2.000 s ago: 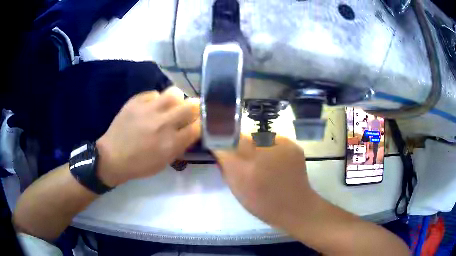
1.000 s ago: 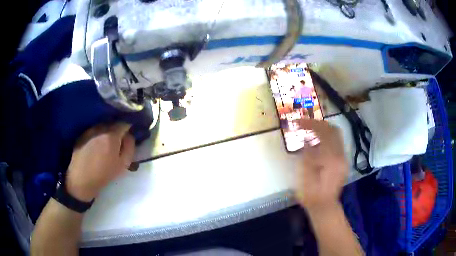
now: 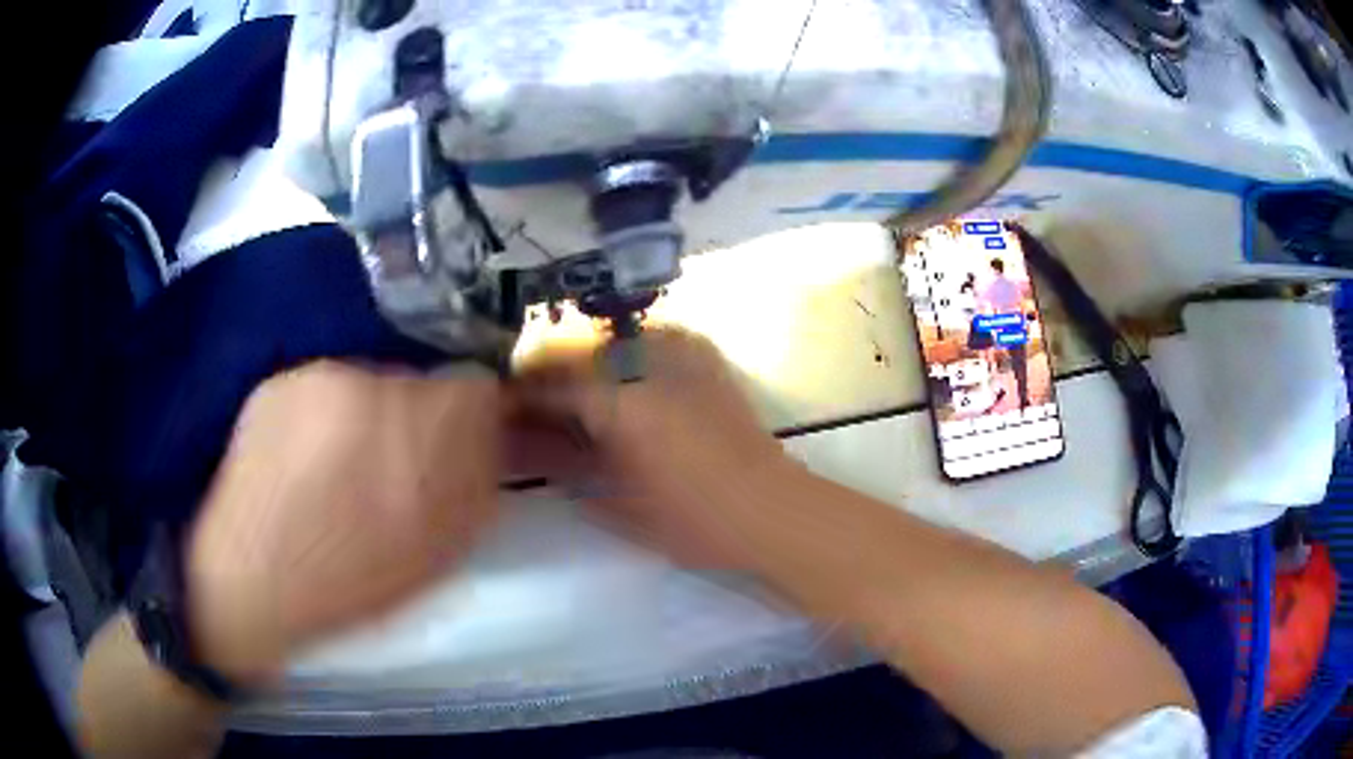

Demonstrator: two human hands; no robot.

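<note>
A dark navy garment [image 3: 282, 319] with white parts lies heaped left of the needle area of a white sewing machine [image 3: 831, 89]. My left hand [image 3: 349, 497] is blurred and lies at the garment's near edge, below the shiny thread guard [image 3: 393, 193]. My right hand [image 3: 668, 445] is also blurred and reaches in under the machine head, its fingers close to my left hand. The cloth between my fingers is hidden, so I cannot tell what either hand grips. The presser foot and needle are not clearly visible.
A smartphone [image 3: 985, 349] with a bright screen lies right of my right hand. Black-handled scissors [image 3: 1154, 460] lie beside it. A stack of white cloth [image 3: 1254, 415] is at the right end. A blue basket [image 3: 1272, 638] stands beyond, with a red-orange item [image 3: 1301, 615]. A curved tube [image 3: 1016, 119] crosses the head.
My right hand has moved left from the phone to the needle area beside my left hand. The view has shifted, so the machine and phone appear further right.
</note>
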